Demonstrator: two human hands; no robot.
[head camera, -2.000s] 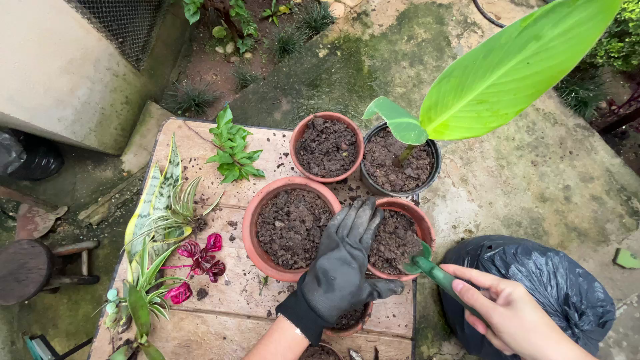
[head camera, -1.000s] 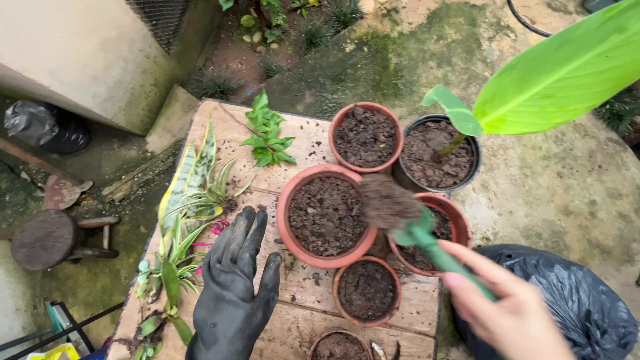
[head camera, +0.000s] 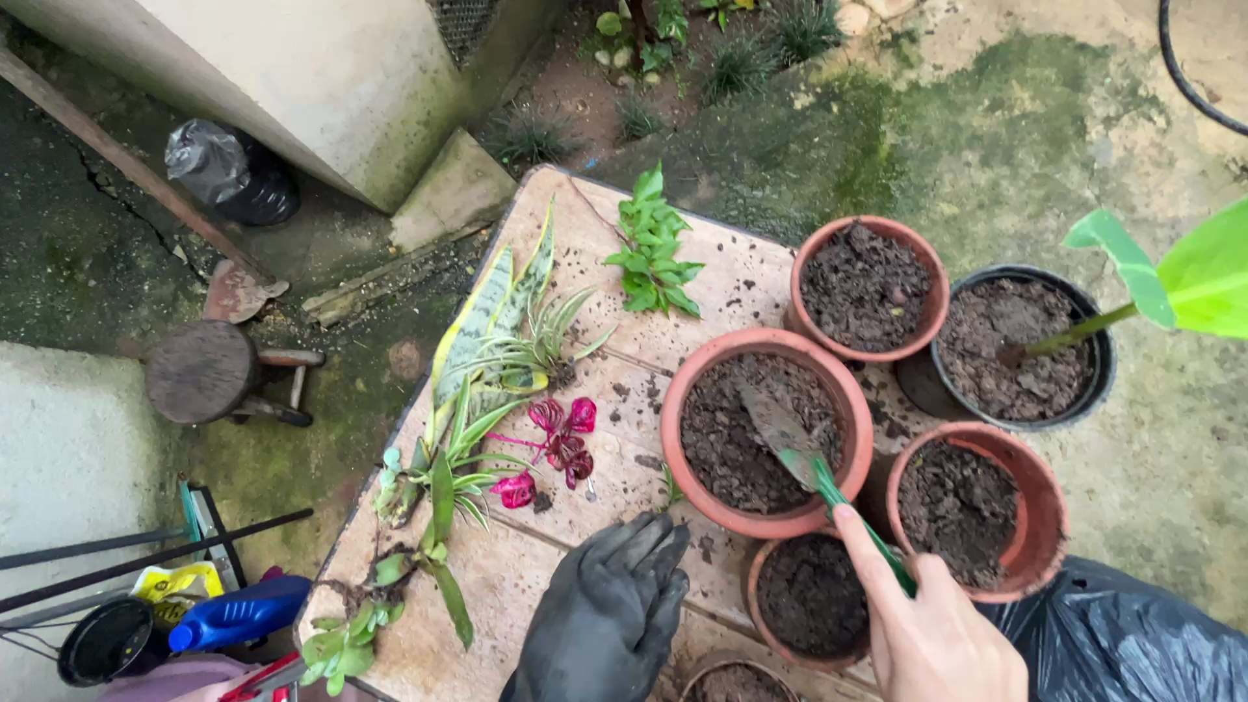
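My bare right hand (head camera: 926, 609) grips the green handle of a garden trowel (head camera: 801, 463), its soiled blade resting on the soil in the largest terracotta pot (head camera: 673, 434). My left hand (head camera: 609, 609), in a dark glove, is over the table's near part, left of the small soil-filled pot (head camera: 756, 590), and holds nothing that I can see. Right of the large pot stands another terracotta pot (head camera: 1048, 517) with soil. Behind are a terracotta pot (head camera: 799, 292) of soil and a black pot (head camera: 1102, 385) with a broad-leaved plant. Cut plants, among them snake plant leaves (head camera: 478, 322), lie at the left.
A leafy green sprig (head camera: 651, 244) lies on the tiled table (head camera: 731, 234). A black plastic bag (head camera: 1121, 634) sits at the lower right. On the ground at the left are a wooden stool (head camera: 202, 372), a blue bottle (head camera: 244, 609) and a long-handled tool (head camera: 127, 156).
The trowel has moved left from the right-hand pot, carrying soil a second ago, and its blade is now in the large pot. My left hand has come off the pots to the table.
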